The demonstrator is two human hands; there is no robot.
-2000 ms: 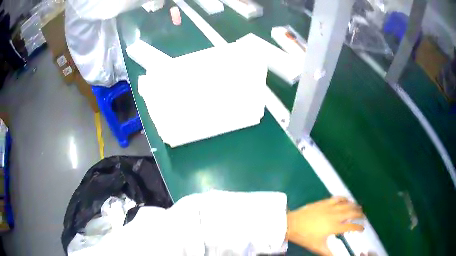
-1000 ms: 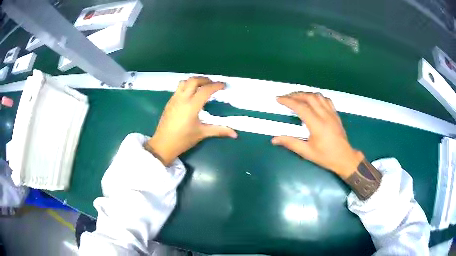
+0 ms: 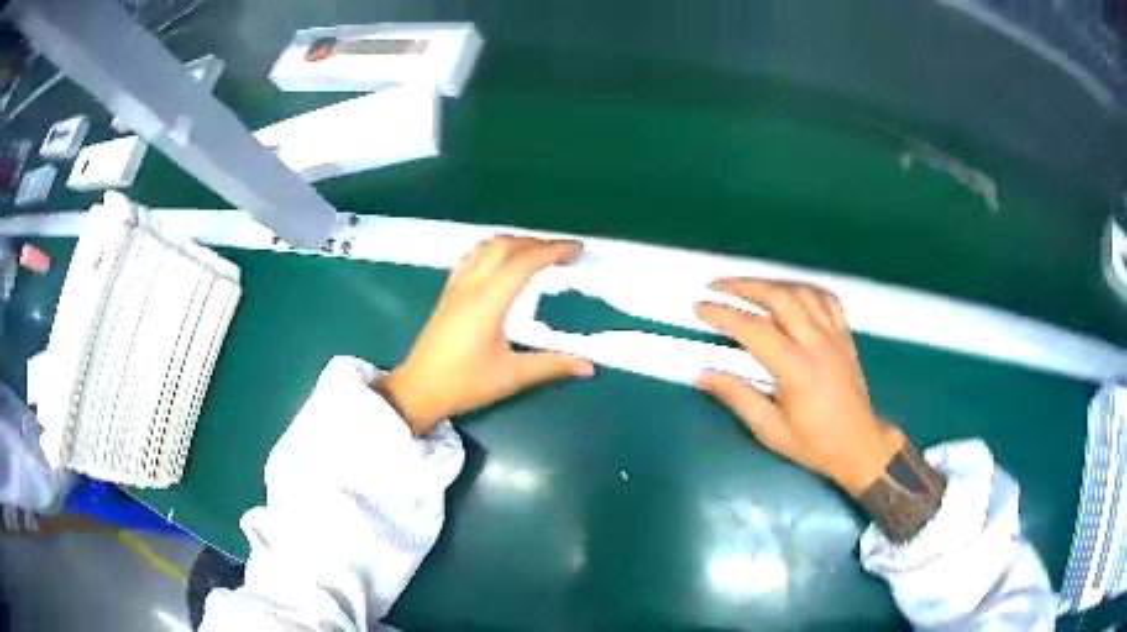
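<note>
A white die-cut insert frame (image 3: 655,353) lies across the green bench against the pale rail, with green showing through its long watch-shaped opening. My left hand (image 3: 476,327) holds its left end, fingers on the far edge and thumb on the near edge. My right hand (image 3: 797,370) holds its right end the same way, fingers over the far side and thumb on the near side. The right end of the frame is hidden under my right hand.
A stack of insert blanks (image 3: 155,358) leans at the left. A stack of cut-out inserts (image 3: 1100,506) is at the right edge. Beyond the rail (image 3: 964,324) and a post (image 3: 185,117), a printed box lid (image 3: 371,58) and a white box base (image 3: 358,133) lie on the belt.
The view has swung from the left side of the bench to the front. Both hands now hold the insert frame; since one second ago they have barely moved on it. The belt boxes have shifted right in view.
</note>
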